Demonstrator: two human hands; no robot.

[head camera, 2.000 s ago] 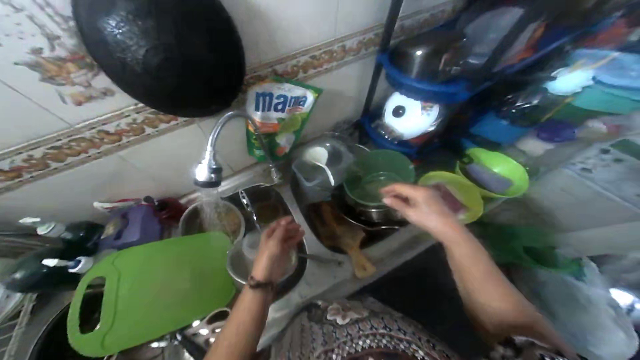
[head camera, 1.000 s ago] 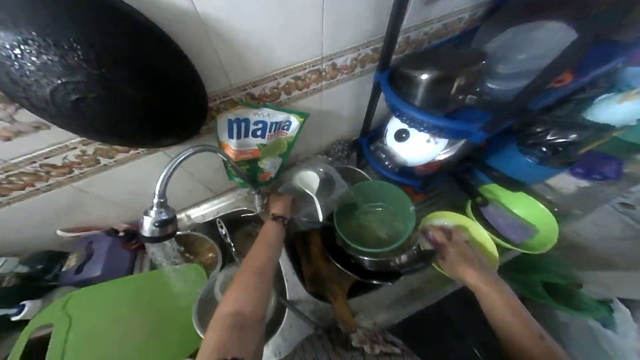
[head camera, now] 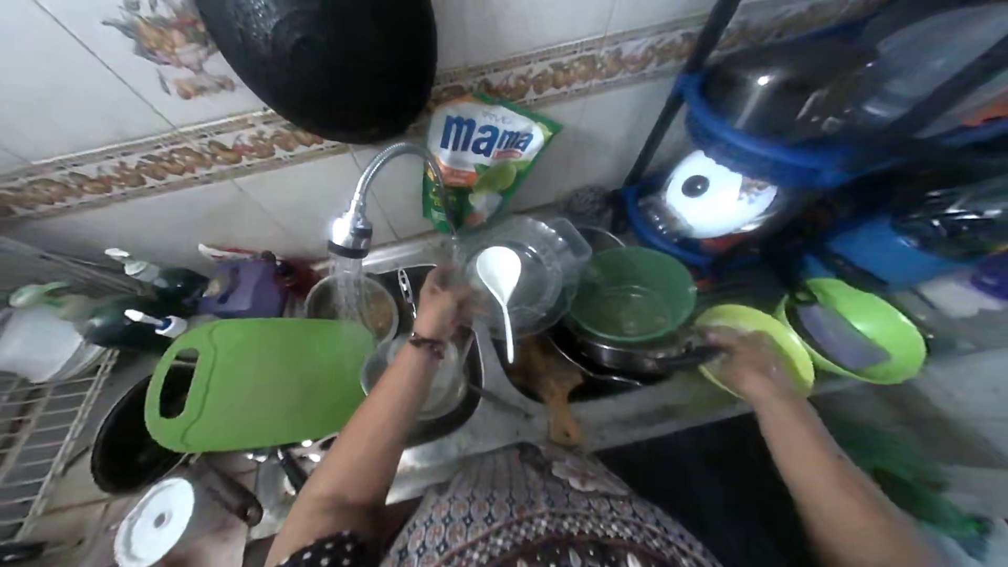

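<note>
My left hand (head camera: 442,303) is over the divider of the steel sink, beside the clear plastic container (head camera: 531,291) on which a white ladle (head camera: 504,276) lies; blur hides whether the fingers hold anything. My right hand (head camera: 740,358) is at a yellow-green bowl (head camera: 776,339), its fingers blurred over the bowl's inside. Between the hands a green translucent basin (head camera: 634,295) rests on a steel pan (head camera: 614,354). Water runs from the flexible faucet (head camera: 350,232) into a pot (head camera: 315,303) in the left basin. A metal bowl (head camera: 374,378) sits nearer me.
A green cutting board (head camera: 260,386) lies left of the sink near pump bottles (head camera: 157,276). A wooden board (head camera: 561,394) leans in the right basin. A lime-green bowl (head camera: 906,339) stands at right, below a blue rack (head camera: 787,161). A black wok (head camera: 323,63) hangs above.
My right hand, above the pan two seconds ago, has moved right to the yellow-green bowl. My left hand reached toward the faucet's base and has since come back nearer me. The view has shifted.
</note>
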